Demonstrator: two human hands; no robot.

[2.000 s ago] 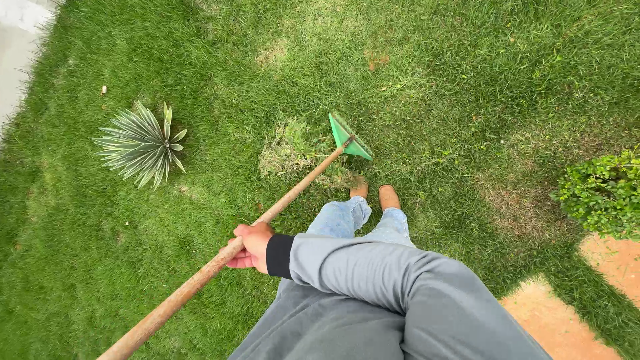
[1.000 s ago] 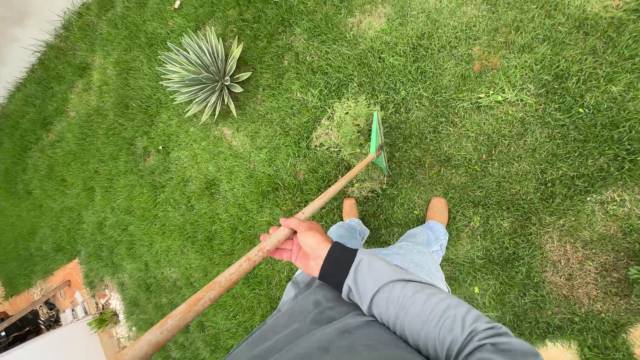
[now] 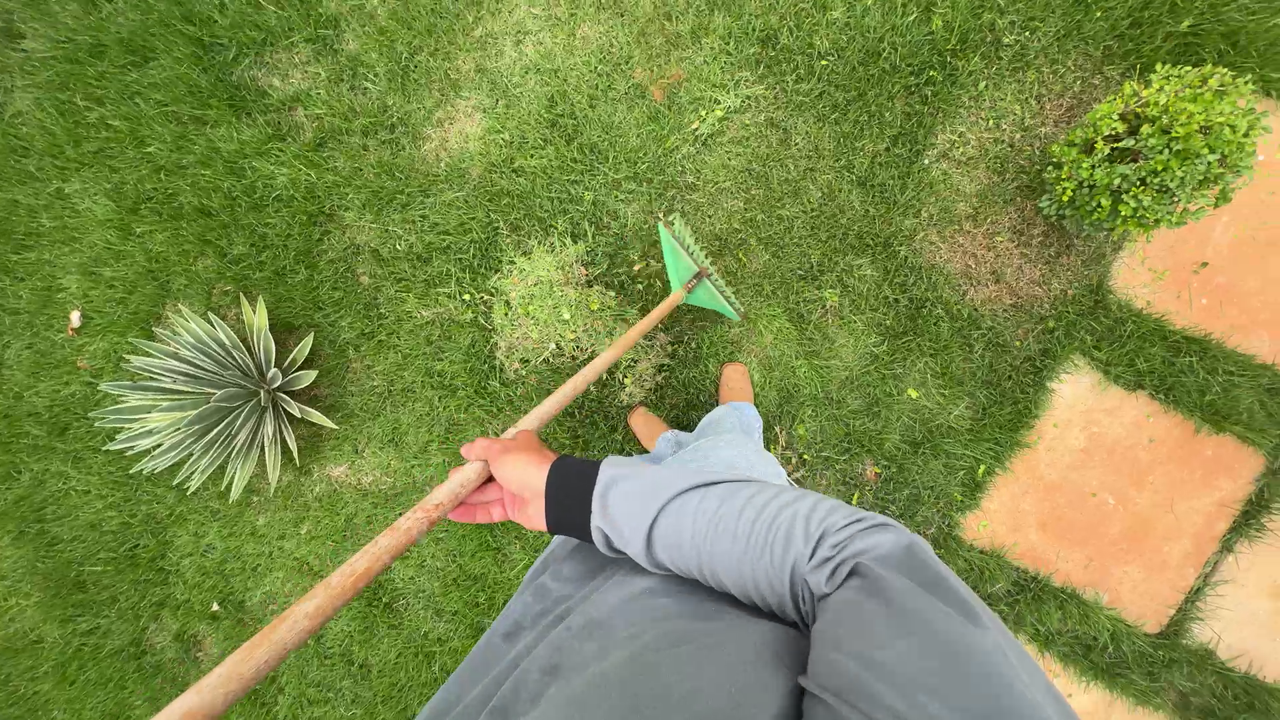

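Observation:
A rake with a green toothed head (image 3: pixel 700 272) and a long wooden handle (image 3: pixel 330 592) slants across the lawn. Its head lies on the grass just beyond my boots, and the handle runs down to the lower left edge. My right hand (image 3: pixel 505 482), in a grey sleeve with a black cuff, is closed around the middle of the handle. Left of the rake head is a loose heap of grass clippings (image 3: pixel 553 305). My left hand is out of view, as is the handle's near end.
A spiky variegated plant (image 3: pixel 225 395) grows at the left. On the right are a small round leafy bush (image 3: pixel 1155 150) and orange stepping slabs (image 3: pixel 1120 490) set in the grass. My brown boots (image 3: pixel 735 383) stand close below the rake head.
The rake head has moved right, away from the clippings it was beside one second ago. My feet are closer together than then. The view has shifted, bringing the bush and slabs back in.

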